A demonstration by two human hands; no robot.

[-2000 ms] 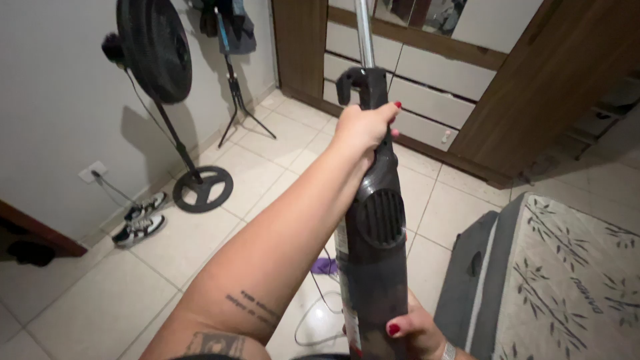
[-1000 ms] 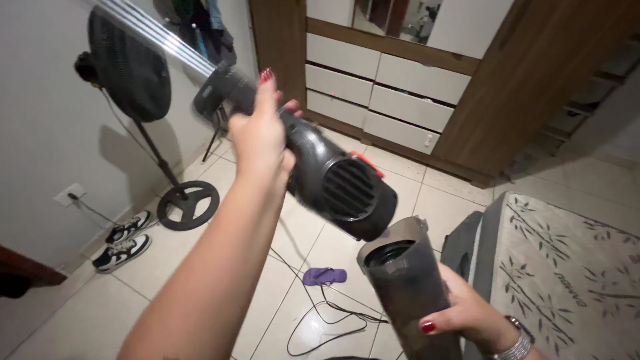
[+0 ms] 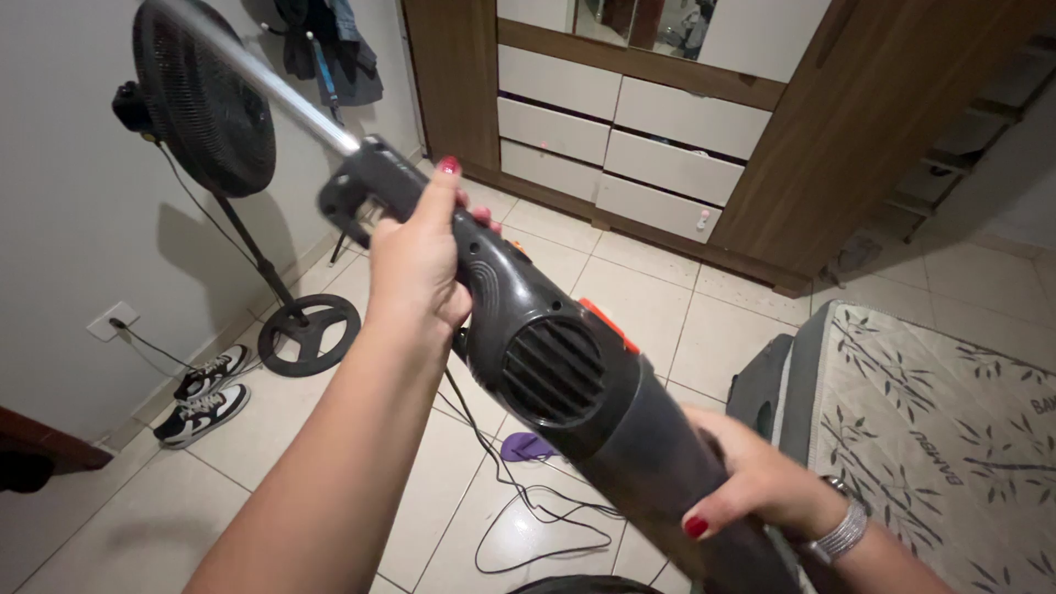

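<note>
A black stick vacuum cleaner's motor body lies diagonally across the middle of the head view, with round side vents and a red latch. My left hand grips its handle, just below a metal tube that runs to the upper left. Around the smoky translucent dust container at the lower right, my right hand is closed. The container's rim meets the motor body; whether it is latched cannot be told. A black cord hangs behind the vacuum and loops on the floor.
A black pedestal fan and a pair of sneakers stand at the left by the wall. A purple flip-flop lies on the tiles. Behind is a wardrobe with white drawers; a mattress is at the right.
One second ago the dust container was apart from the motor body; now they are together. Two seconds ago they were also together, with the vacuum held more upright.
</note>
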